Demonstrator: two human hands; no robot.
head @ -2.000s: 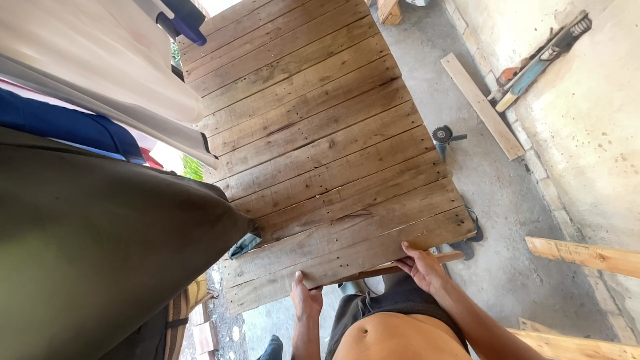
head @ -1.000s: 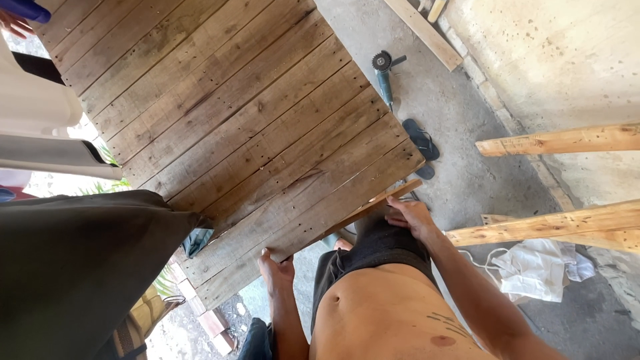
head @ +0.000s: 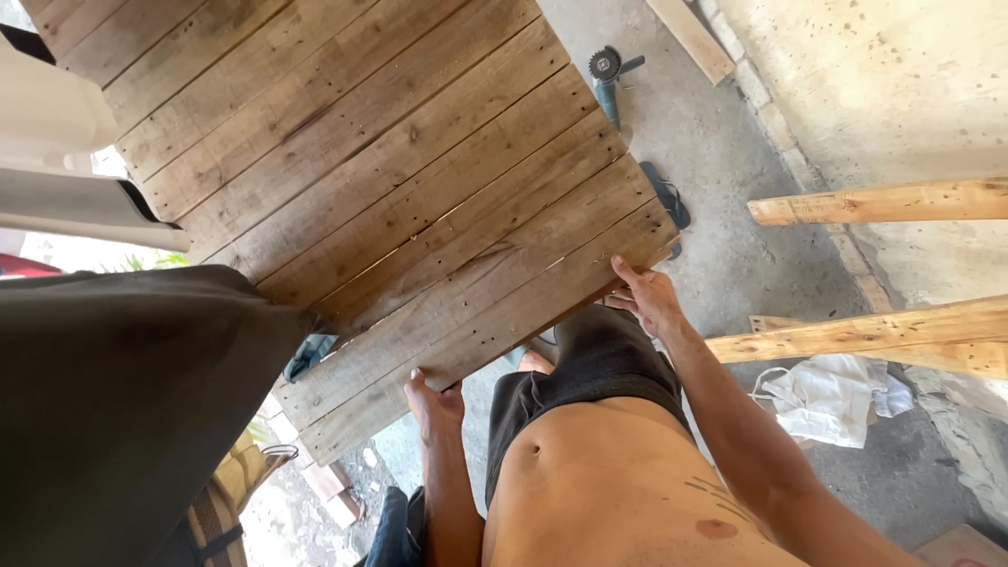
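A large panel of nailed wooden planks [head: 409, 189] spans the upper left and middle of the head view. Its near edge is gripped by both my hands. My left hand [head: 435, 402] has its thumb on top of the edge plank, the fingers hidden under it. Close to the panel's right corner, my right hand [head: 646, 298] holds the same edge, thumb above and fingers below. Dark fabric [head: 142, 378] hangs over the panel's left side, with a bluish cloth [head: 309, 356] beside it.
On the concrete floor to the right lie an angle grinder with a toothed disc [head: 606, 79], a flip-flop [head: 666, 197] and a loose board [head: 697, 35]. Wooden beams [head: 874, 202] jut in from the right above a white sack [head: 823, 398]. A rough wall [head: 874, 87] stands beyond.
My right hand was off the panel's edge, near my shorts, one second ago; now it holds the edge near the corner. My left hand stays on the edge.
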